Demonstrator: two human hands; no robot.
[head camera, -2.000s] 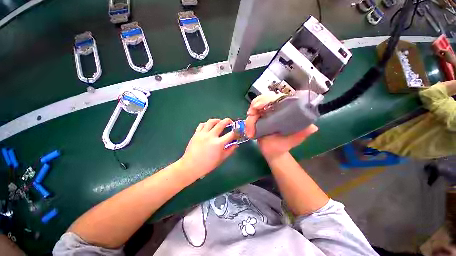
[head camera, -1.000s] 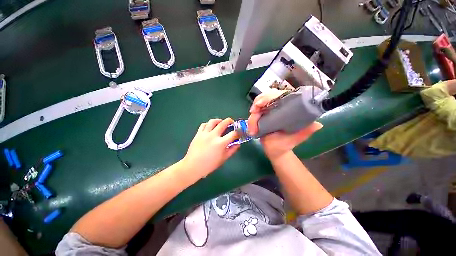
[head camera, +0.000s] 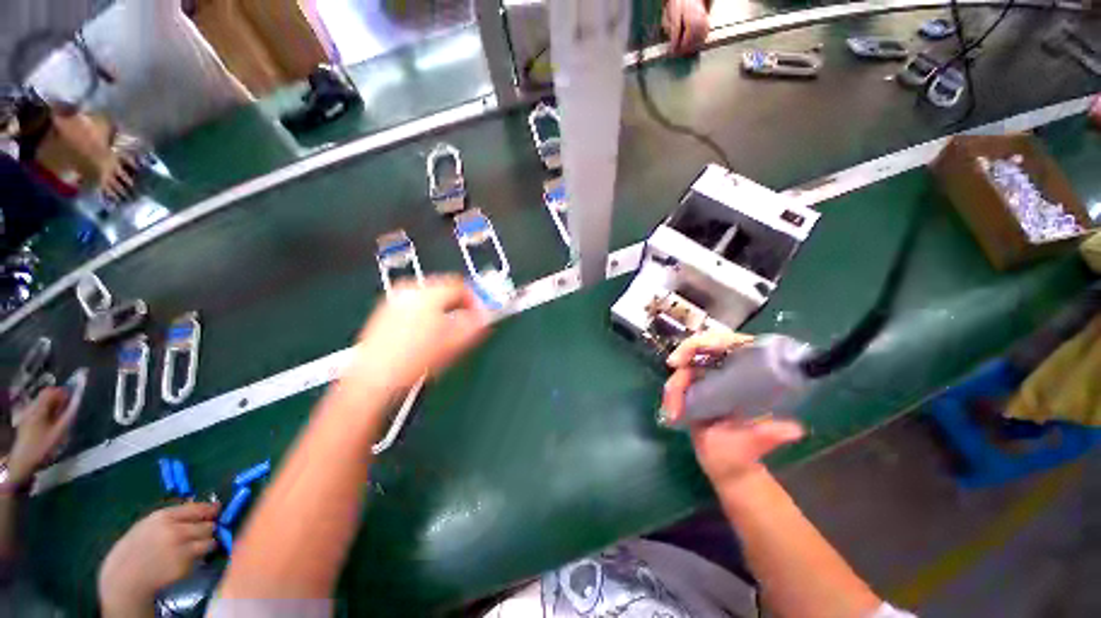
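My left hand (head camera: 417, 332) is blurred over the metal rail, its fingertips beside a whitish, blurred end of a loop-shaped unit (head camera: 493, 290). Whether the fingers grip it cannot be told. My right hand (head camera: 734, 444) is closed around the grey electric screwdriver (head camera: 751, 377), held above the bench in front of the screw feeder (head camera: 724, 260). No unit shows under the screwdriver. Another loop-shaped unit (head camera: 401, 417) lies on the bench, mostly hidden by my left hand and forearm.
Several loop-shaped units (head camera: 181, 360) lie on the belt beyond the rail (head camera: 284, 392). A metal post (head camera: 588, 145) stands left of the feeder. A neighbour's hand (head camera: 157, 555) is near blue cylinders (head camera: 238, 505). A carton (head camera: 984, 199) of small white parts is at right.
The view has turned up and left. My left hand has left the unit under the screwdriver and moved to the rail. The screwdriver no longer has a unit at its tip.
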